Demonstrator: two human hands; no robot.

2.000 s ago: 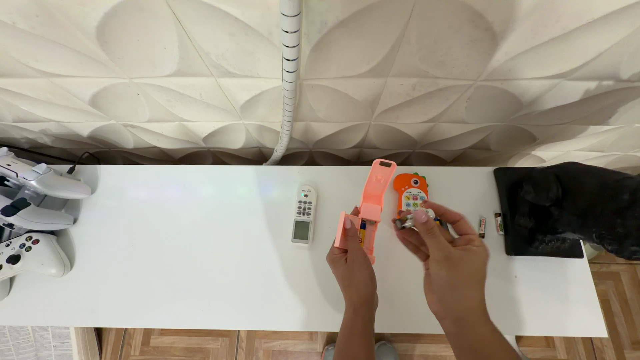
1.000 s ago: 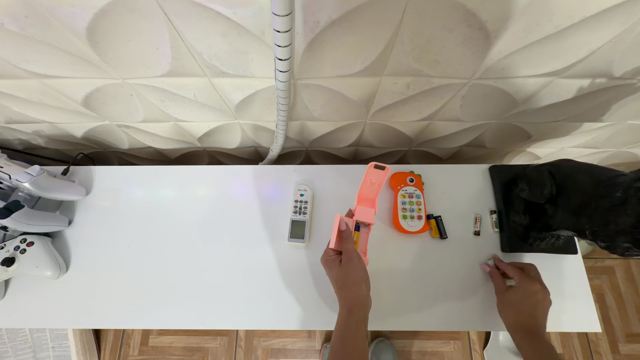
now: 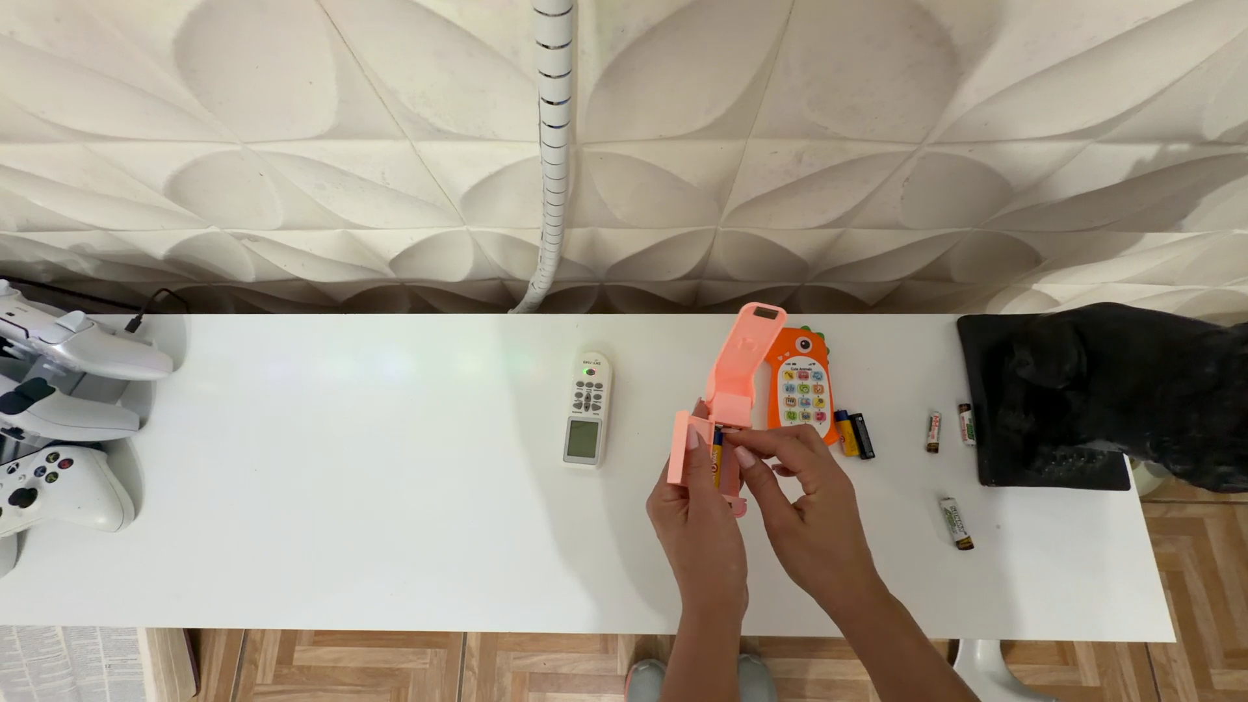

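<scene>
My left hand [image 3: 699, 526] holds a pink plastic battery-powered device [image 3: 739, 366] with its flap raised, above the white table. A blue-and-yellow battery [image 3: 718, 456] lies in its opened compartment. The fingertips of my right hand [image 3: 804, 507] touch the compartment beside that battery; whether they pinch anything is hidden. Just beyond, an orange toy phone [image 3: 801, 382] lies face up, with a yellow battery [image 3: 845, 433] and a dark battery [image 3: 862, 436] next to it. Farther right are a small battery [image 3: 933, 431], another [image 3: 966, 424] by the black mat, and a third [image 3: 956, 524] nearer me.
A white remote control [image 3: 587, 409] lies left of my hands. White game controllers [image 3: 68, 487] stand at the table's left end. A black animal [image 3: 1150, 390] leans over a black mat [image 3: 1053, 473] at the right. A white flexible tube [image 3: 553, 146] runs down the patterned wall.
My right hand has come back left from the table's right side to the pink device. A battery now lies where that hand was a second ago. My left hand still holds the device.
</scene>
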